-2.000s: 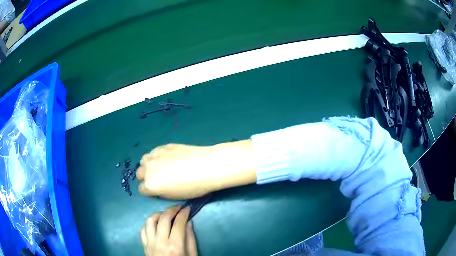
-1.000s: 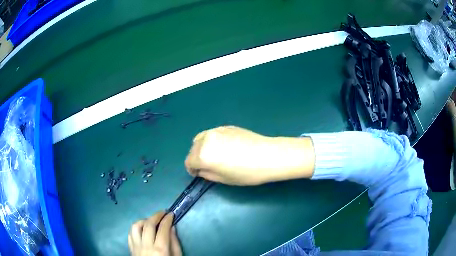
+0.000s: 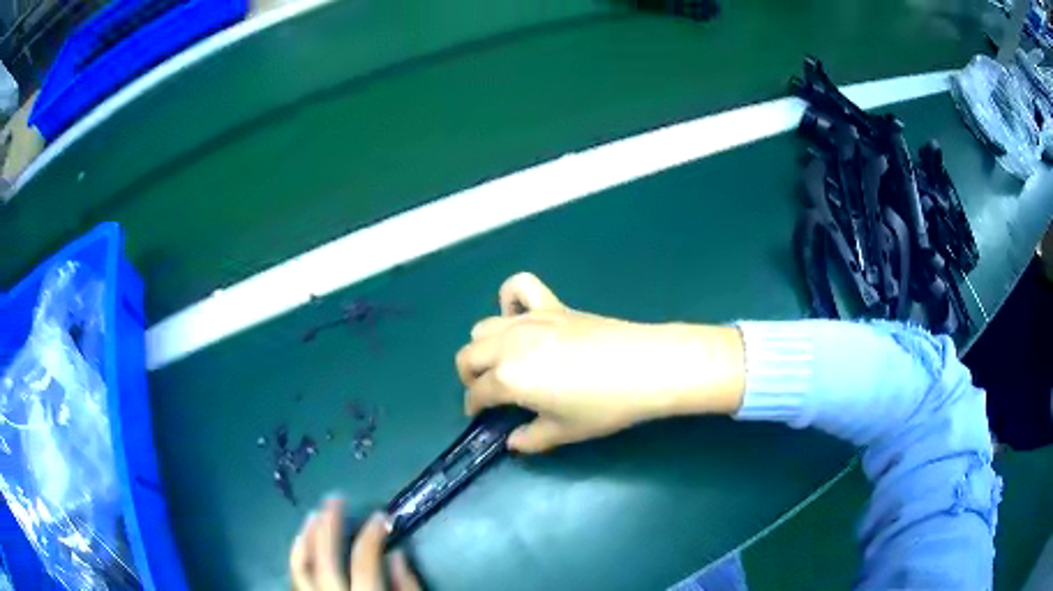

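A long black housing [image 3: 453, 473] lies slantwise on the green surface, its ribbed channel facing up. My right hand [image 3: 537, 364] grips its upper right end between thumb and fingers. My left hand [image 3: 352, 554], blurred and cut off by the bottom edge, is at its lower left end with fingers apart; whether it grips the housing is unclear. Loose tiny black clips [image 3: 289, 459] lie left of the housing, with a smaller group [image 3: 363, 429] beside them. Thin black link rods [image 3: 346, 318] lie beyond, near the white strip.
A blue bin [image 3: 129, 381] with a clear plastic bag [image 3: 58, 404] stands at left. A heap of black housings [image 3: 860, 219] lies at right, with a clear bag [image 3: 999, 116] beyond. Black parts [image 3: 681, 7] are on the belt at the top edge. Another blue bin [image 3: 139, 52] is top left.
My right hand has moved right from the small clips along the housing, and its fingers have spread somewhat. More of the housing shows. Black parts have appeared on the belt at the top edge.
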